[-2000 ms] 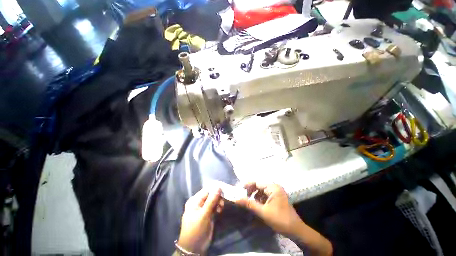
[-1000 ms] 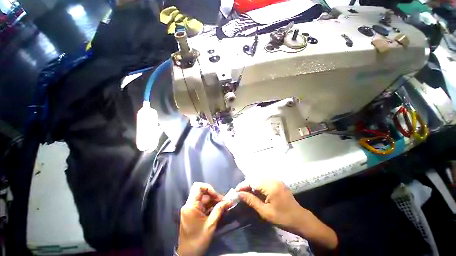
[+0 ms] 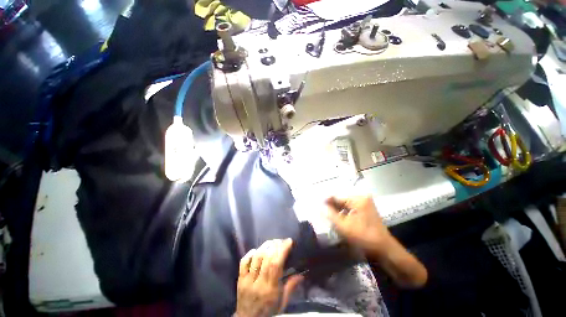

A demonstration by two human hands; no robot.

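Dark cloth runs from under the needle area of the cream-white sewing machine down to the wearer's lap, bright under the lamp. My left hand lies palm down on the cloth near the bottom edge, thumb apart from the fingers, with nothing seen in it. My right hand is over the front edge of the machine bed, fingers bent and blurred; whether it holds something cannot be told. The needle and presser foot are lost in glare.
Orange-red scissors lie at the bed's right end. Red and yellow scissors are in the tray beyond. A perforated white basket part hangs lower right. More dark cloth covers the left side. Yellow-black cloth lies behind the machine.
The small white piece held between both hands no longer shows. My hands have parted: the right moved up and right, the left flattened onto the cloth. The view has shifted slightly.
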